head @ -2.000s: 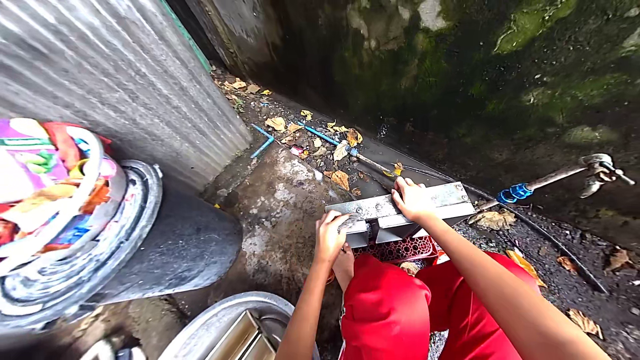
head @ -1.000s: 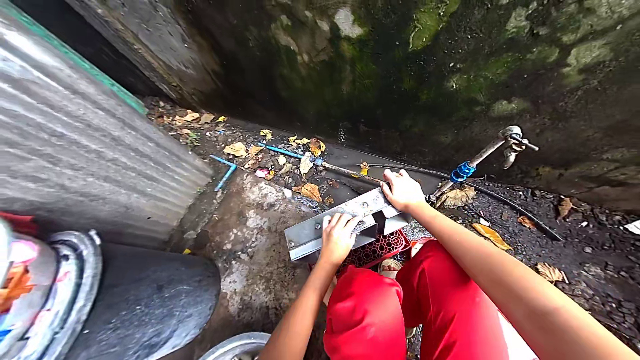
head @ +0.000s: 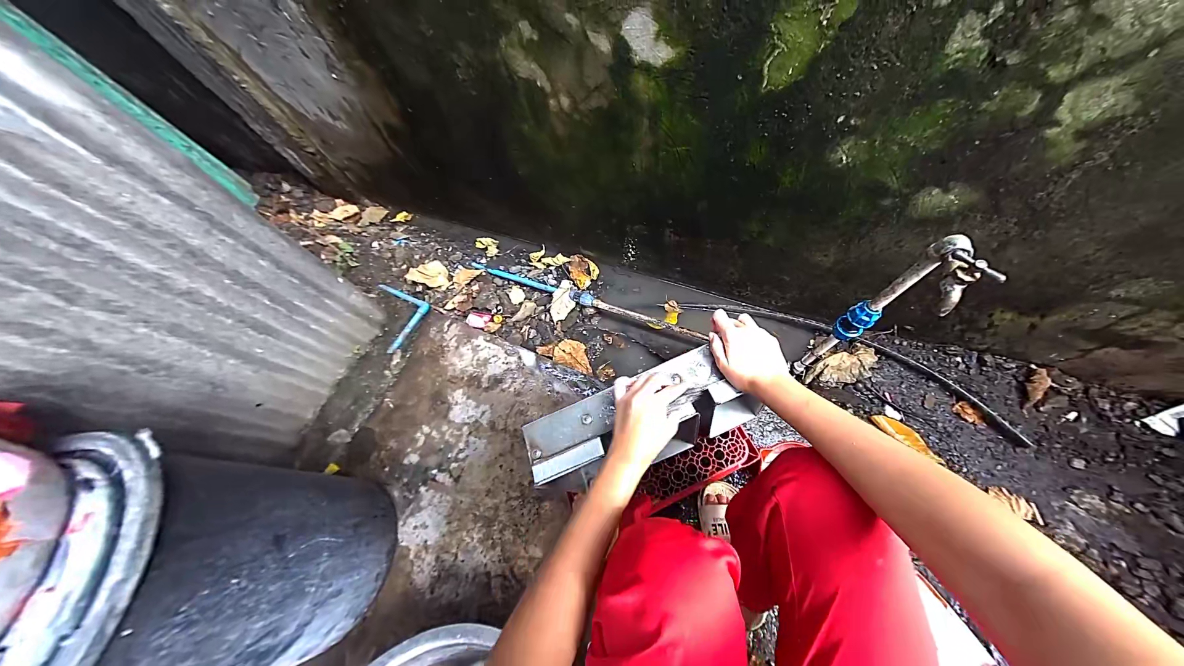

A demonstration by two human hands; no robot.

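Note:
Both my hands hold a long metal piece (head: 581, 421) with screw heads on its face and bent plates under it, tilted up toward the right in front of my knees. My left hand (head: 645, 416) lies over its middle, fingers bent over the upper edge. Near its right end, my right hand (head: 747, 351) grips the top edge. Below the metal piece is a red plastic crate (head: 698, 467) with a pattern of round holes, partly hidden by the metal and my knees. The undersides of both hands are hidden.
A tap (head: 953, 264) on a pipe with a blue fitting rises at the right, before a mossy wall (head: 703, 139). Blue pipe pieces (head: 409, 319) and dry leaves lie ahead. Corrugated sheet (head: 166, 250), a dark bin (head: 259, 555) and a metal basin (head: 444, 643) stand left.
The metal piece has turned in my hands, and my left hand has moved from its left end to its middle. The view has shifted left and up since the oldest frame.

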